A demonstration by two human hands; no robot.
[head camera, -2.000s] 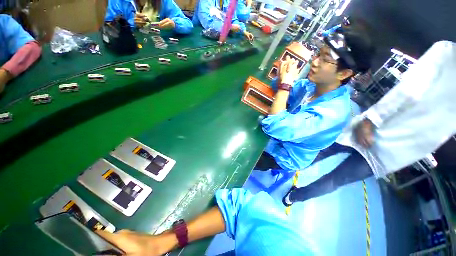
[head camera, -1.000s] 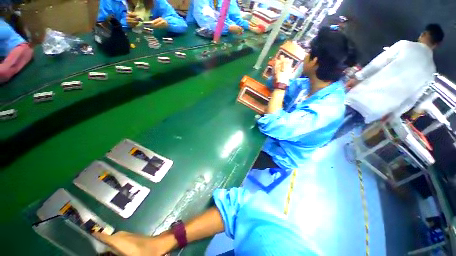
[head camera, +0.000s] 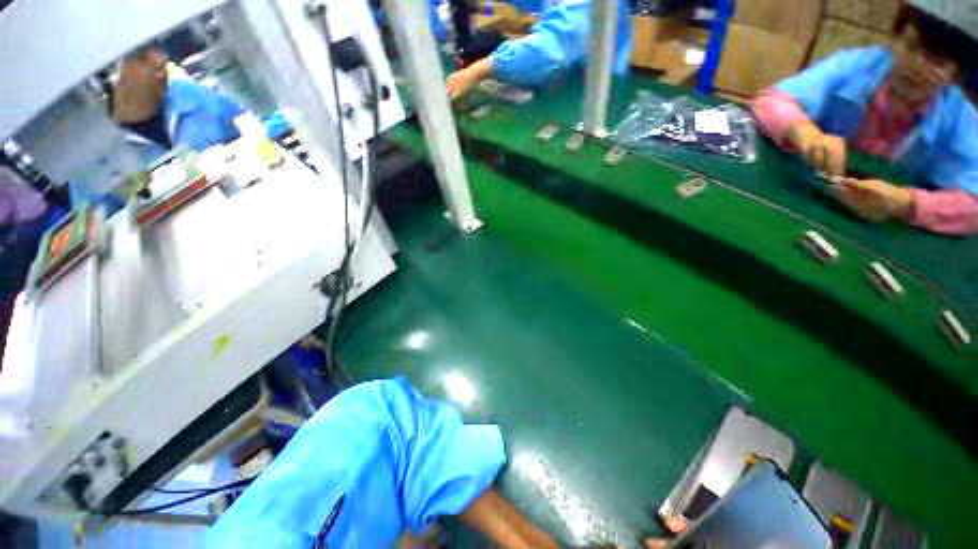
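Note:
A display module [head camera: 764, 515] is tilted up at the bottom right, its dark glossy face showing. My left hand [head camera: 671, 527] is mostly cut off by the bottom edge; its fingertips grip the left edge of this module. Behind it, another module [head camera: 740, 445] lies silver back up, with a black and orange-yellow flex cable partly covered by the tilted one. Two more modules, partly cut off, lie to the right, one [head camera: 836, 495] nearer and one [head camera: 899, 533] at the bottom edge. My right hand is not in view.
A white machine [head camera: 182, 332] with a post [head camera: 434, 118] stands left. The brighter green belt [head camera: 643, 252] crosses behind the bench, with small metal parts [head camera: 819, 246] beyond it. A clear plastic bag [head camera: 686, 127] and workers in blue smocks are across the belt.
The view has swung left, bringing in the machine and my left arm. My right arm and the neighbouring worker have left the picture. The modules now show at the bottom right.

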